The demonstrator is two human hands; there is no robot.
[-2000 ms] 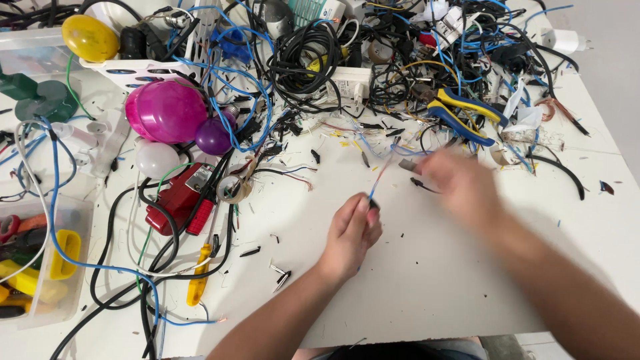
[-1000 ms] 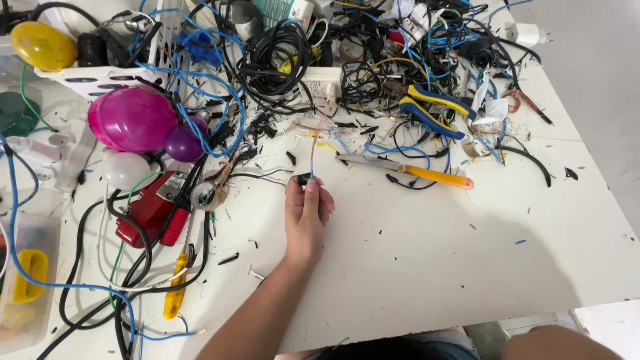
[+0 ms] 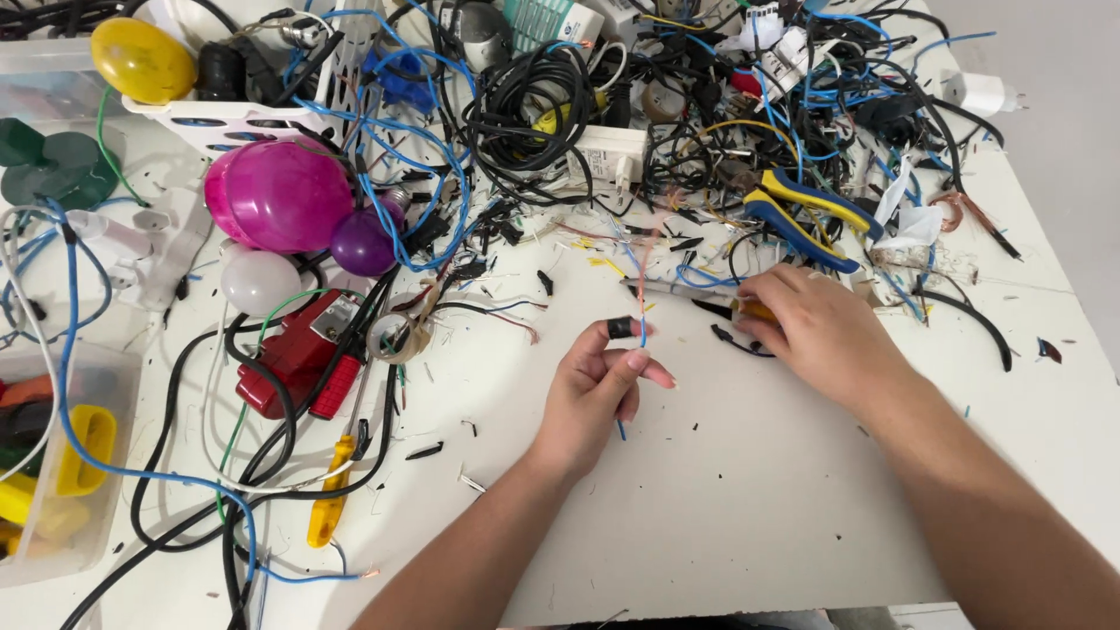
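Observation:
Between the thumb and fingers of my left hand is a short blue wire with bare copper strands fanned out at its upper end. Black tape wraps the tip of one finger. My right hand lies over the yellow-orange handle of a knife-like tool, fingers curled round it; its grey blade points left, behind the copper strands. Just beyond my right hand lie pliers with blue and yellow handles. A small black piece with a thin lead is beside my right fingers.
A heap of cables, a coiled black cable and a white adapter fill the back. At left are a magenta bulb, a red tool, a yellow-handled screwdriver, a tape roll and a plastic bin. Scraps litter the white table.
My right hand, low at the right edge one second ago, is now at the orange-handled tool lying on the table. My left hand still holds the blue wire.

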